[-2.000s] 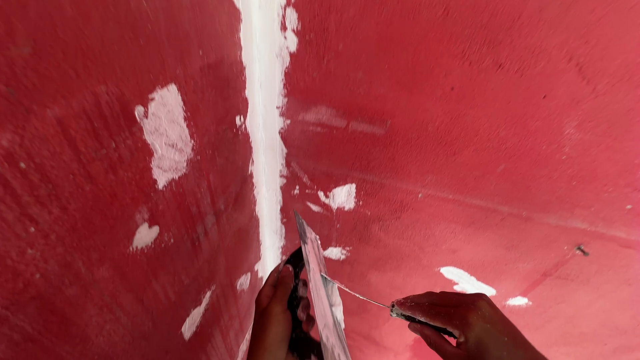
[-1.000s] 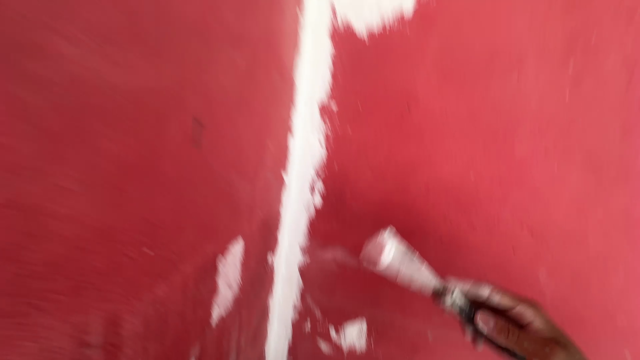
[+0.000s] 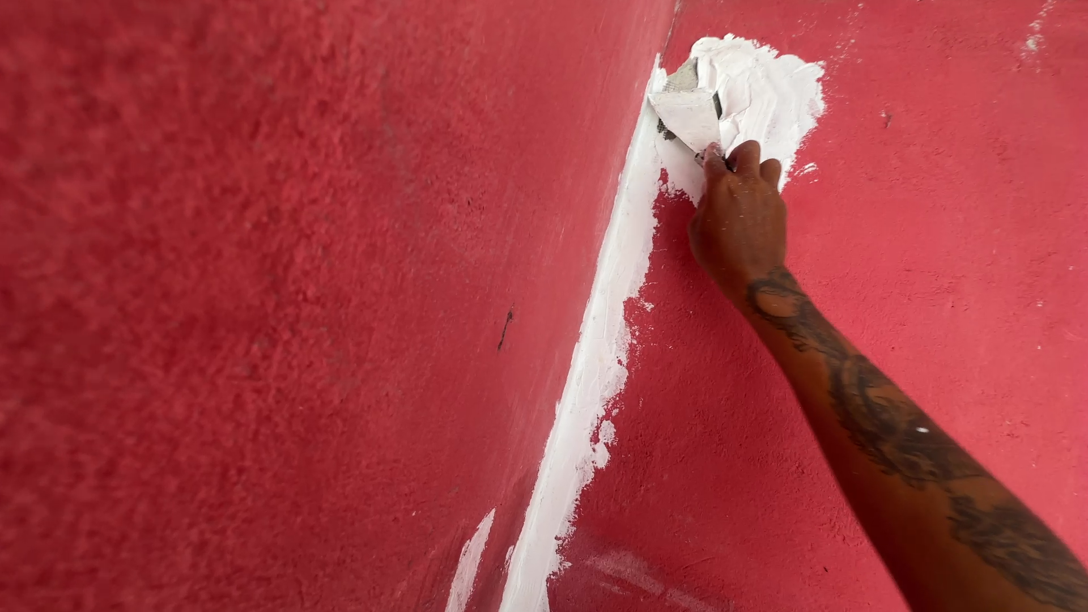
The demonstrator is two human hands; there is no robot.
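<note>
My right hand (image 3: 741, 217) is closed around the handle of a putty knife (image 3: 688, 117), whose wide blade is coated in white filler. The blade lies against the right wall beside the corner, at the left part of a thick white filler patch (image 3: 769, 98). Below it a long white strip of filler (image 3: 586, 399) runs down along the corner between the two walls. The knife's handle is mostly hidden by my fingers. My left hand is out of view.
A red left wall (image 3: 297, 297) meets the red right wall (image 3: 935, 255) at the corner. A small filler smear (image 3: 470, 561) is on the left wall near the bottom. The left wall has a dark mark (image 3: 507, 328).
My right hand has moved up with the putty knife to the filler patch by the corner. My left hand, near a wide blade two seconds ago, is out of view. The view has shifted upward.
</note>
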